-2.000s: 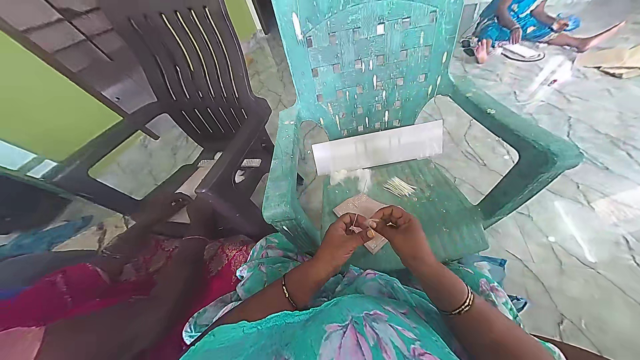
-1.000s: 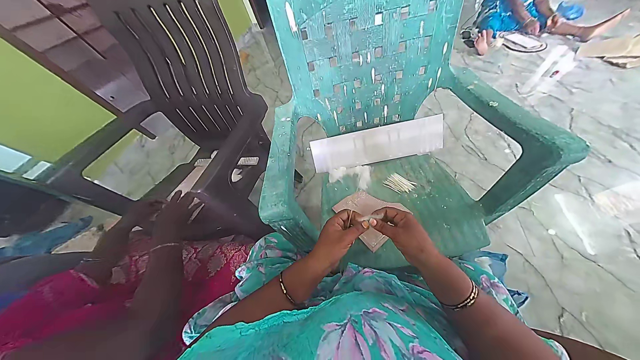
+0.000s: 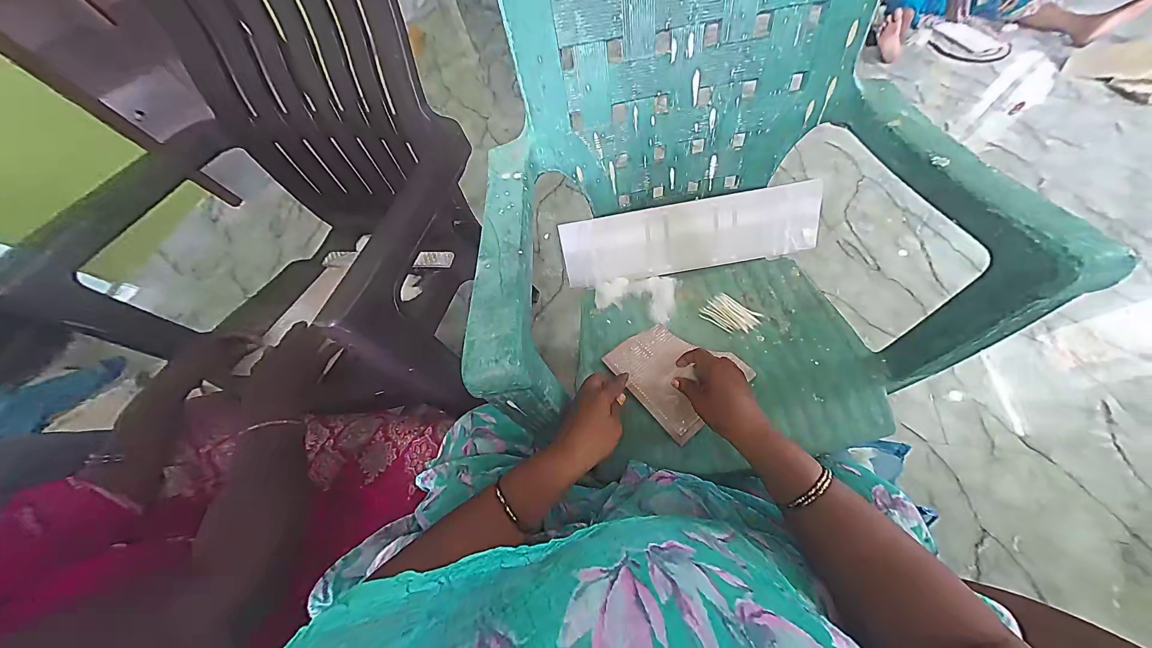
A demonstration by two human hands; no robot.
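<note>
A flat brownish sheet (image 3: 661, 382), perhaps paper or card, lies on the seat of a green plastic armchair (image 3: 819, 378). My left hand (image 3: 596, 416) is at its left edge, fingers curled; whether it grips the edge cannot be told. Thumb and fingertips of my right hand (image 3: 717, 393) rest on the sheet's right part; anything small between them is hidden. Behind the sheet lie tufts of white cotton (image 3: 641, 295) and a small pile of thin white sticks or wicks (image 3: 731, 312). A long white panel (image 3: 693, 232) leans at the back of the seat.
The chair's armrests (image 3: 508, 270) rise on both sides. At left, a person in pink has their hands (image 3: 288, 364) by a dark brown plastic chair (image 3: 387, 207). Another person's foot (image 3: 893, 34) shows at upper right on the marble-patterned floor, near a round item (image 3: 967, 40).
My hands were together above the sheet; they have moved apart, the left to the sheet's left edge and the right onto its right side. More of the sheet shows now.
</note>
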